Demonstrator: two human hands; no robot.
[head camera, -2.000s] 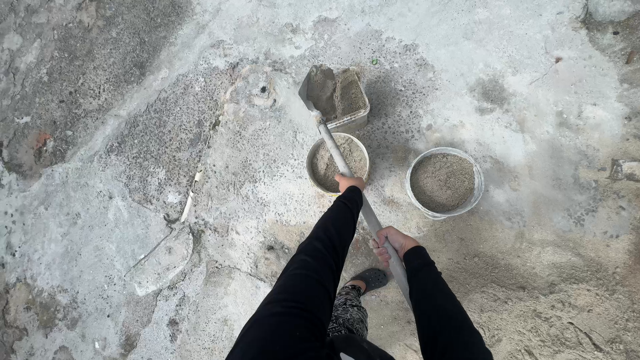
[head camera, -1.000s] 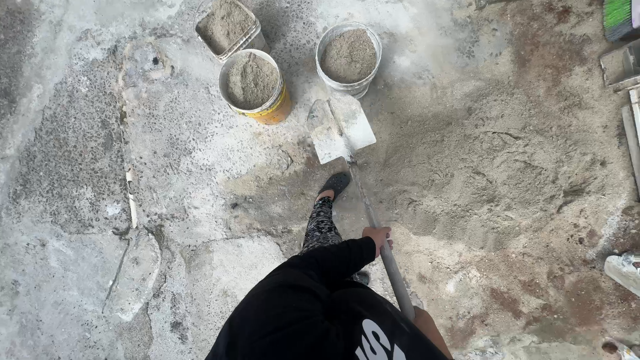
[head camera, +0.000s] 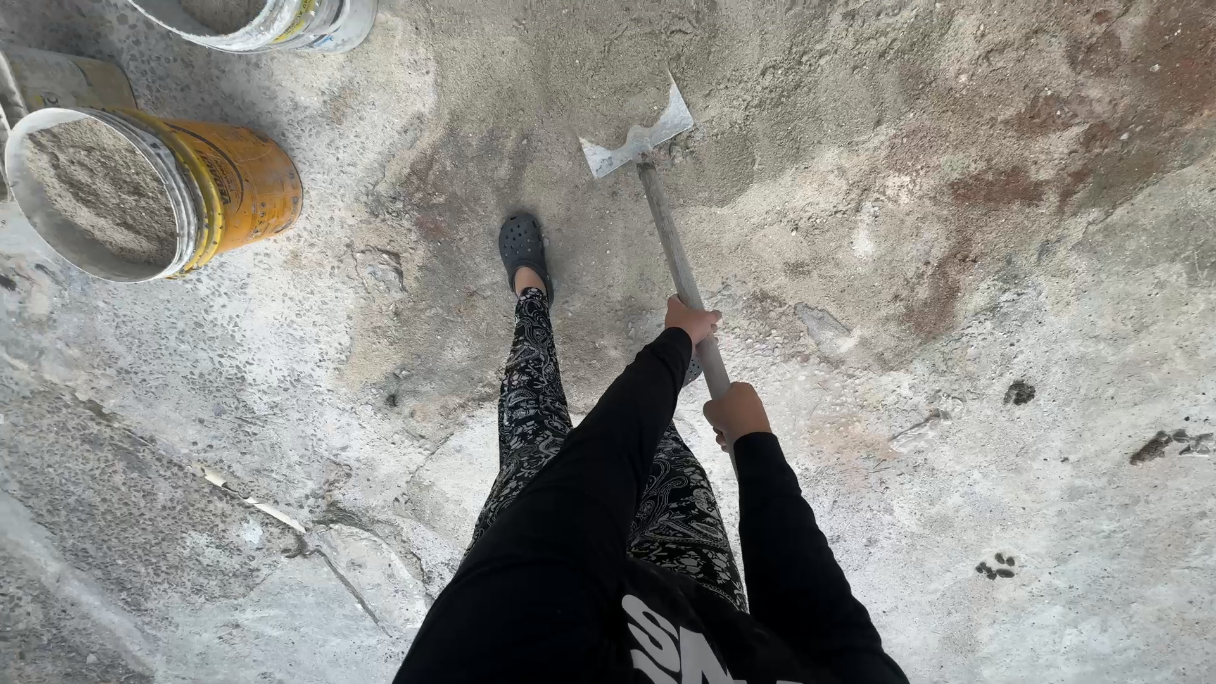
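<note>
A shovel's wooden handle (head camera: 673, 228) slants up from my body, its metal blade (head camera: 638, 144) low in the grey sand (head camera: 807, 85) at the top middle; most of the blade's face is hidden. My left hand (head camera: 693, 320) is closed around the middle of the handle. Lower down, nearer my body, my right hand (head camera: 737, 415) grips the same handle. The handle's end below it is hidden by my sleeve.
A yellow plastic bucket (head camera: 242, 180) filled with sandy material stands at the upper left, touching or close to a dirty container (head camera: 81, 81). Another bucket (head camera: 332, 24) is cut off at the top edge. My foot in a dark clog (head camera: 522, 245) is left of the shovel.
The shovel blade has moved from beside the buckets to the sand on the right. Both hands still hold the handle. The view has shifted right.
</note>
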